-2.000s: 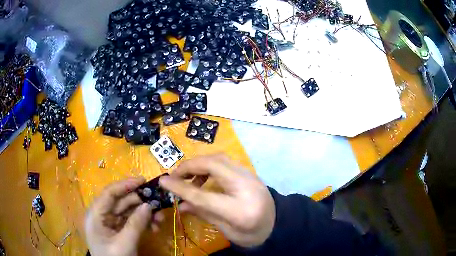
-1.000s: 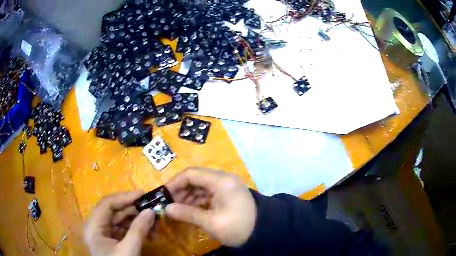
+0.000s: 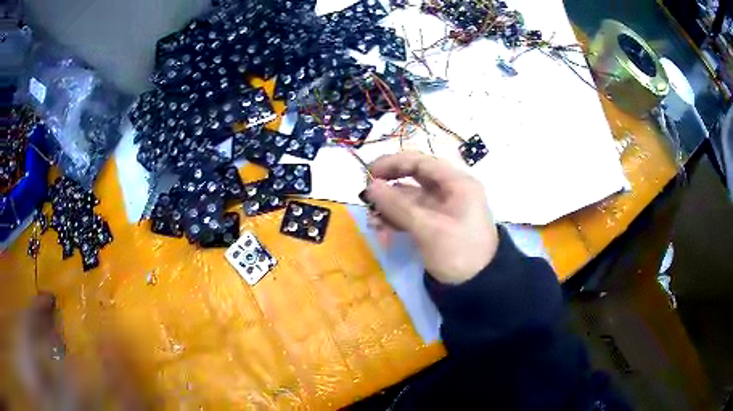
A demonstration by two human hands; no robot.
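My right hand [image 3: 434, 209] pinches a small dark wired board [image 3: 366, 195] by the white sheet's lower left; its thin wires run up towards the heap. My left hand [image 3: 68, 361] is a blur at the lower left; whether it holds anything cannot be told. A large heap of black LED boards [image 3: 193, 120] lies at the upper left. One LED board [image 3: 305, 221] lies apart below it, beside a board with its white face up [image 3: 251, 258]. Another small wired board [image 3: 473, 149] lies on the white sheet [image 3: 546, 144].
A tangled pile of wired boards [image 3: 482, 20] lies at the top. A blue bin [image 3: 30, 172], a clear plastic bag [image 3: 68, 112] and a cluster of small black boards [image 3: 76, 221] are at the left. A tape roll [image 3: 635, 58] stands at the right.
My hands have parted: the right moved up to the white sheet and took hold of a wired board; the left moved to the lower left. The black board held between them is no longer visible.
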